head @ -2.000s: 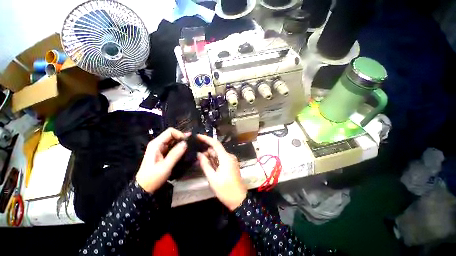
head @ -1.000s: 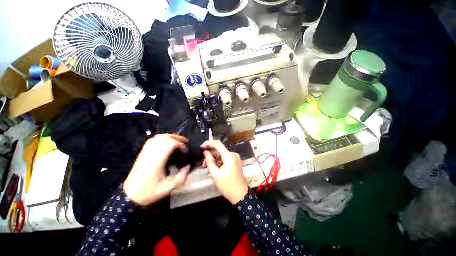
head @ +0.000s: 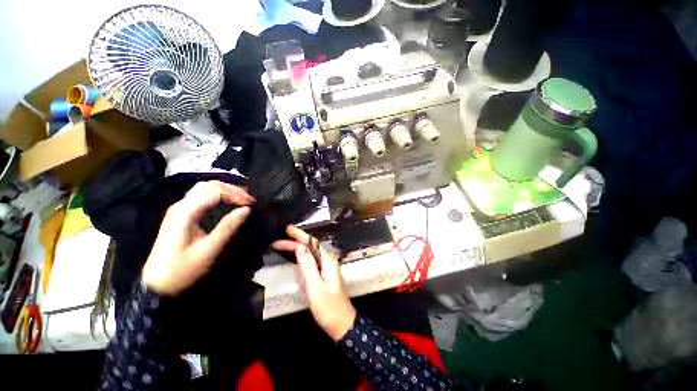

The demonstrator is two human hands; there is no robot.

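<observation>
Black cloth (head: 179,200) lies heaped left of the cream-white overlock machine (head: 386,114), beside the needle area and over the table's front edge. My left hand (head: 195,235) is on the black cloth, thumb and fingertips pinching part of it. My right hand (head: 317,276) is just below the needle area (head: 321,172), fingers at the right edge of the cloth. Something small and dark shows within its fingers, perhaps snips. The dark cloth between the hands is hard to make out.
Red cord (head: 413,263) hangs over the table edge. A green flask (head: 539,130) stands at right on a bright mat. A white fan (head: 157,69), an open cardboard box (head: 57,156) and orange-handled scissors (head: 29,328) are at left. Black cones (head: 518,42) stand behind the machine.
My left hand has moved left, away from my right hand, with the cloth drawn between them. My right hand has moved slightly left and down, its fingers more spread.
</observation>
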